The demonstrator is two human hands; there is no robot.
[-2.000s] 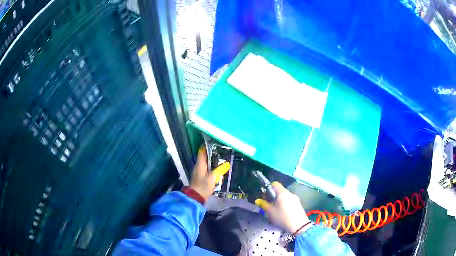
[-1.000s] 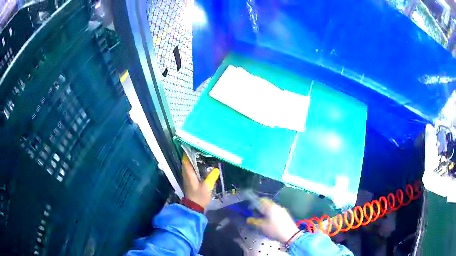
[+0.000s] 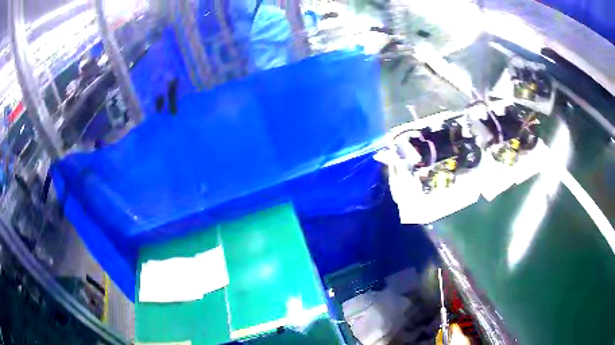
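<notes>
Several open units with black insides, yellow parts and loose wires sit on the dark-green conveyor at the upper right; the nearest unit (image 3: 442,158) rests on a white sheet (image 3: 431,205). My right hand (image 3: 457,335) shows only as a small blurred patch with a yellow finger cot, cut off by the bottom edge. A thin pale rod-like tool (image 3: 442,296) rises from its fingers. The hand is well below the units and does not touch them. My left hand is out of the picture.
The green-topped stand (image 3: 266,269) with white paper (image 3: 182,276) is at the lower left, backed by blue sheeting (image 3: 270,141). A bin with white scraps (image 3: 381,313) and red coil hose (image 3: 465,320) lie beside the conveyor edge (image 3: 472,290).
The view has swung right, bringing the conveyor units into sight. My left hand, the unit beside it and the left crates have left the picture. My right hand is now at the bottom edge.
</notes>
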